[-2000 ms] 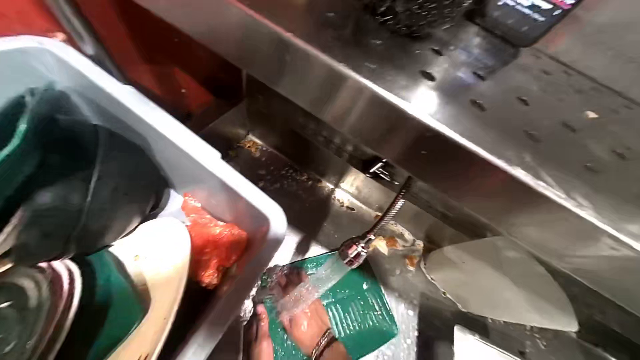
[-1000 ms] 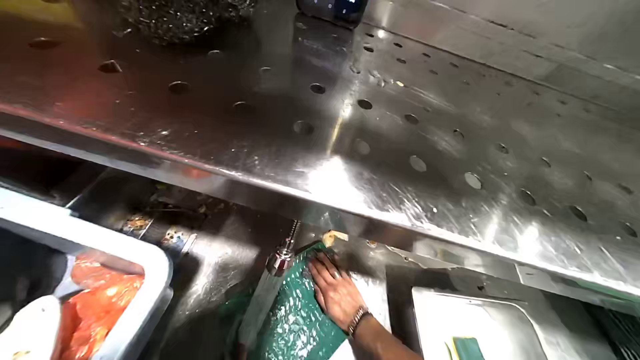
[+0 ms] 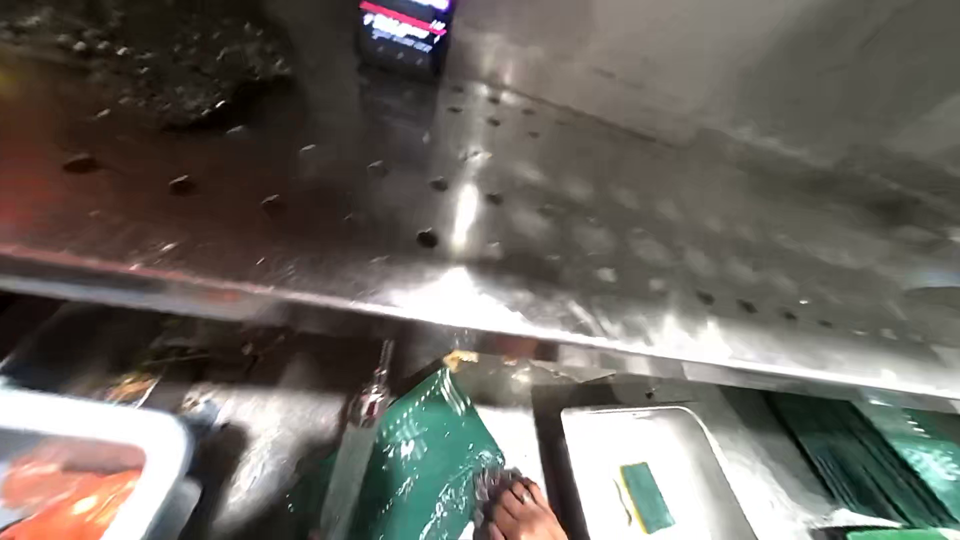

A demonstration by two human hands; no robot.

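Near the bottom edge, my right hand [image 3: 521, 510] is closed around a dark scouring pad [image 3: 491, 487], which lies against the right side of a wet green tray or board [image 3: 427, 457]. Water runs from a metal spray nozzle [image 3: 370, 405] on a hose, just left of the green piece. My left hand is out of view.
A steel shelf with holes [image 3: 570, 240] spans the upper view, bearing a phone [image 3: 405, 34] and dark steel wool [image 3: 172, 67]. A grey tub [image 3: 90, 424] with orange-red contents stands left. Right are a white tray [image 3: 675, 442] holding a sponge [image 3: 646, 497] and dark green trays [image 3: 840, 450].
My right hand has moved down along the green piece, and a dark pad now shows at its fingers. The left hand, seen two seconds ago, has left the view. The view has shifted right.
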